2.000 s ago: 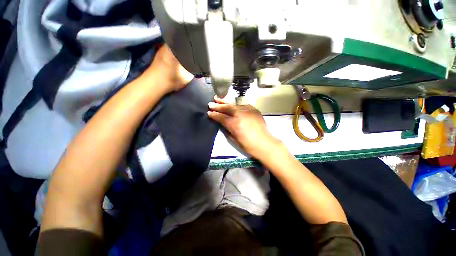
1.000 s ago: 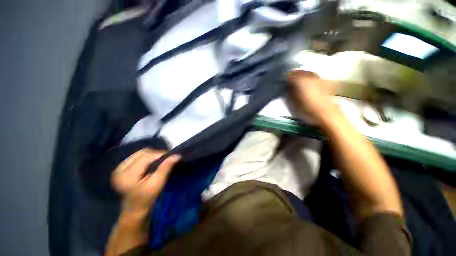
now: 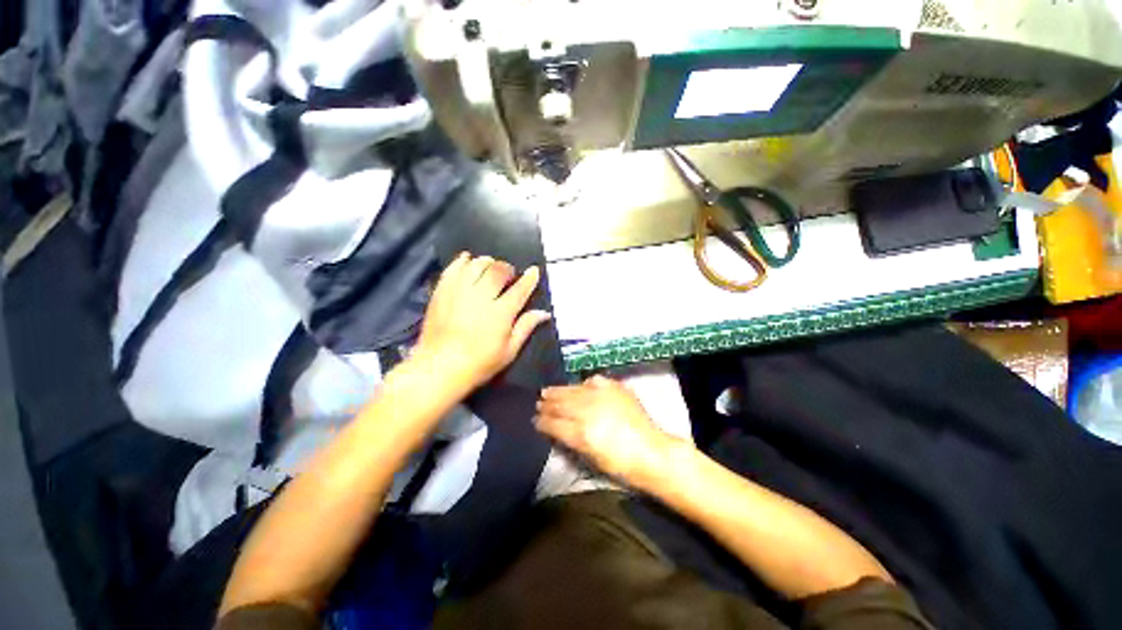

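A dark garment panel [image 3: 505, 412] runs from under the sewing machine head [image 3: 560, 74] down over the table's front edge to the lap. Its pale-backed part with dark bands [image 3: 185, 332] is heaped at the left. My left hand [image 3: 474, 314] lies on the dark strip just below the needle area, fingers spread and pressing it flat. My right hand [image 3: 597, 425] holds the strip's right edge below the table edge, with its fingertips on the cloth. The needle and presser foot are hard to make out in the glare.
Scissors [image 3: 744, 234] with orange and green handles and a flat black rectangle [image 3: 929, 212], perhaps a phone, lie right of the needle. A green measuring strip [image 3: 800, 322] edges the table. Black cloth [image 3: 911, 455] hangs at the right. A yellow packet [image 3: 1083, 246] is at the far right.
The view has swung back to the machine. My left hand has moved from the lower-left cloth up onto the strip near the needle; my right hand has come down to the strip's edge.
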